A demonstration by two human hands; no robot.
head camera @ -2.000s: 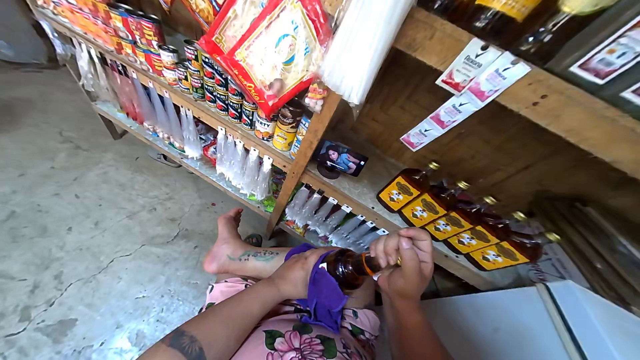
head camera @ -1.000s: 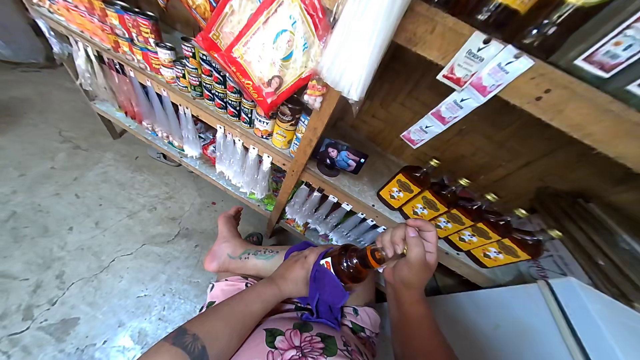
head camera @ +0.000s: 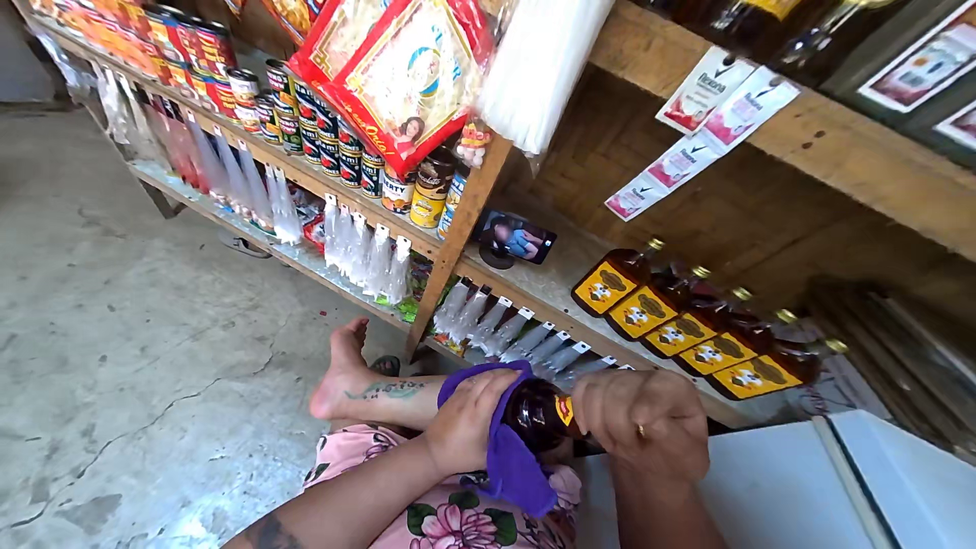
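A brown glass bottle (head camera: 534, 415) lies tilted above my lap, its neck toward the right. My right hand (head camera: 644, 419) is closed around the neck, beside a small yellow and red neck label. A purple cloth (head camera: 518, 473) wraps the bottle's body, and my left hand (head camera: 469, 419) presses the cloth around it; the bottle's base is hidden. Below them is pink floral clothing (head camera: 457, 526), with a bare tattooed lower leg (head camera: 396, 393) stretched to the left.
Wooden shelves (head camera: 457, 229) ahead hold cans (head camera: 351, 156), hanging plastic packets (head camera: 381, 255), a phone (head camera: 515, 236) on a stand and several flat liquor bottles (head camera: 679, 335) with yellow labels. A white box-like surface (head camera: 770, 480) stands at the lower right, close to my right forearm.
My right hand has turned on the bottle's neck, its knuckles now facing up. The bottle's body shows less than one second ago, when its side label was in sight. My left hand stays on the cloth.
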